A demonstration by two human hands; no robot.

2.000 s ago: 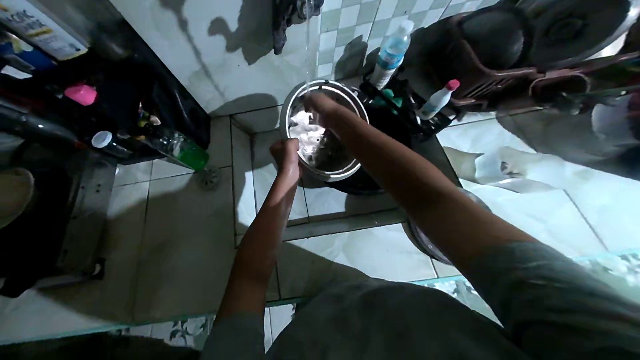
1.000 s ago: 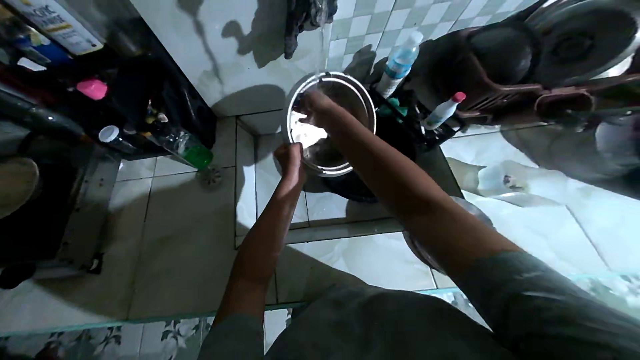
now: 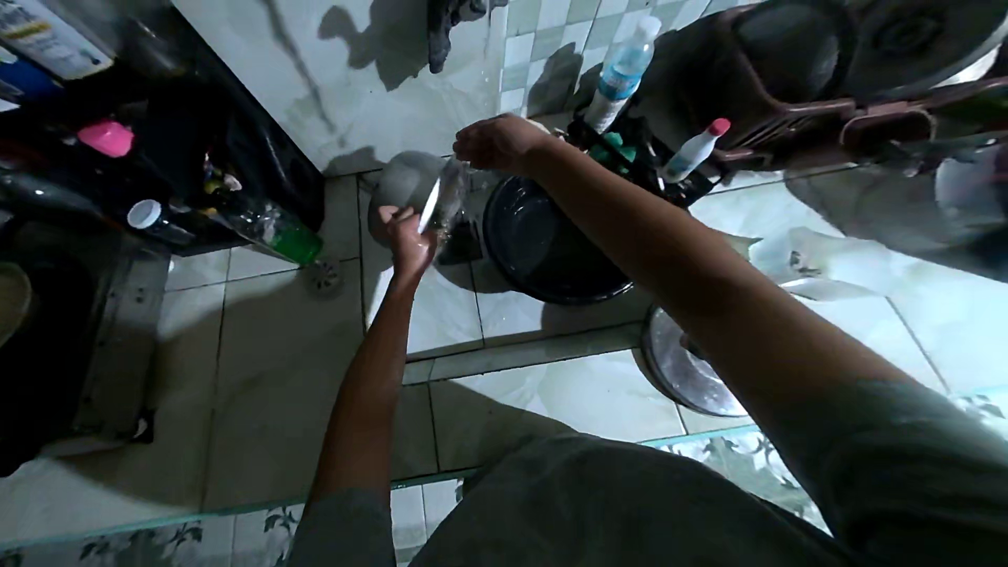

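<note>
My left hand (image 3: 409,240) grips the rim of a metal pot (image 3: 447,197), which is tipped steeply on its side over the tiled sink basin. Its inside is mostly turned from view. Above and to the right, my right hand (image 3: 500,143) is near the pot's upper edge, fingers together and slightly bent; whether it touches the pot cannot be told. A black basin (image 3: 543,244) with dark, shiny contents sits in the sink right of the pot, partly under my right forearm.
A round metal lid (image 3: 689,366) lies on the tiled counter at the right. Behind the black basin stand a clear plastic bottle (image 3: 626,67) and a white bottle with a red cap (image 3: 693,153). A green-bottomed bottle (image 3: 291,240) and a stove (image 3: 118,331) are at the left.
The pot was over the black basin with my right hand inside it. It has moved left and been tipped, my right hand is out of it, and the black basin is more exposed.
</note>
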